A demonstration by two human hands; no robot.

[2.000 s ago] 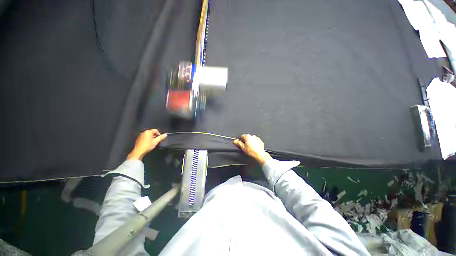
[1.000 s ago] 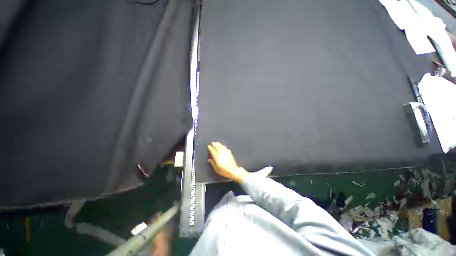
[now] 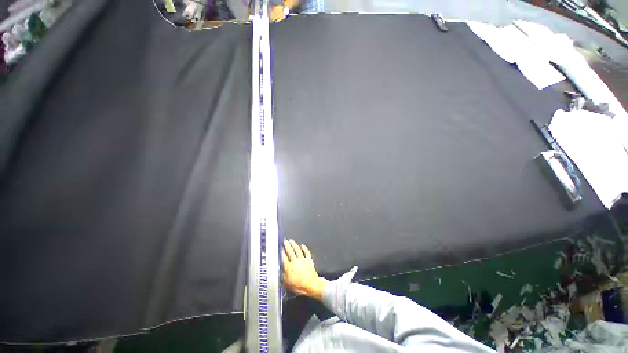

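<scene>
The dark fabric lay (image 3: 399,145) covers the table on both sides of the rail. The silver cutting rail (image 3: 263,200) crosses it from the near edge to the far edge, with a dark toothed centre line. My right hand (image 3: 300,270) lies on the cloth near the front edge, close beside the rail, palm down with fingers spread, holding nothing. My left hand is out of the picture. The cutter does not show.
A second person's hand (image 3: 281,12) is at the rail's far end. At the right lie white paper patterns (image 3: 595,148), a silver-edged weight with handle (image 3: 562,176) and a slim dark bar (image 3: 549,135). A small dark clamp or weight (image 3: 439,22) sits at the far edge. Scraps litter the green floor (image 3: 441,293).
The cutter, near me two seconds ago, is gone from view. Both hands were at the cloth edge; my left hand has left the picture. The view now takes in the far edge.
</scene>
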